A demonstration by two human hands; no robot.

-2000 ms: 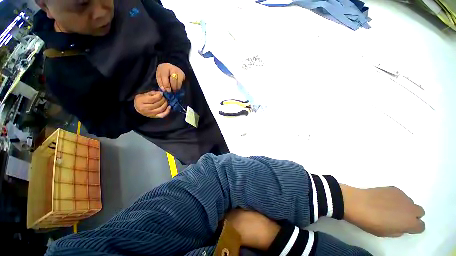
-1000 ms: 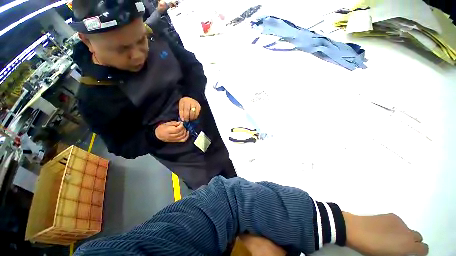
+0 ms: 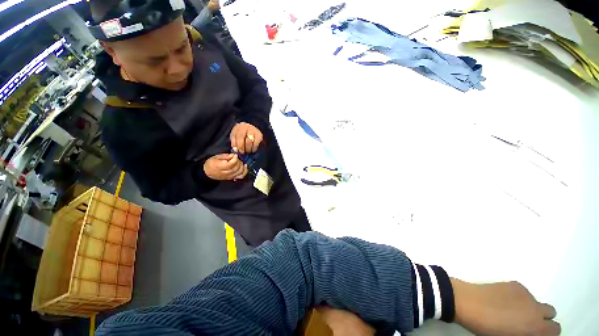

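Note:
My left hand [image 3: 506, 308] rests on the white table [image 3: 460, 197] at the lower right, back up, its fingers curled; no object shows in it. My right hand [image 3: 343, 323] is partly visible under my left sleeve at the bottom edge; its fingers are hidden. Pliers with yellow-and-black handles [image 3: 320, 175] lie beyond my left sleeve. A narrow blue strip [image 3: 303, 125] lies above them. Another person's two hands hold a small dark blue piece [image 3: 247, 159] with a pale square tag [image 3: 263, 182] hanging from it.
The person in a dark apron [image 3: 197, 118] stands at the table's left edge, looking down. An orange-tan basket crate [image 3: 98, 252] is on the floor beside a yellow line [image 3: 230, 243]. Blue-grey scraps [image 3: 407, 52] and stacked yellow-edged sheets [image 3: 525, 33] lie at the far side.
From two seconds ago, the view has tilted up, showing more of the far table and the person's cap. My right cuff has mostly left view. My left hand stays on the table.

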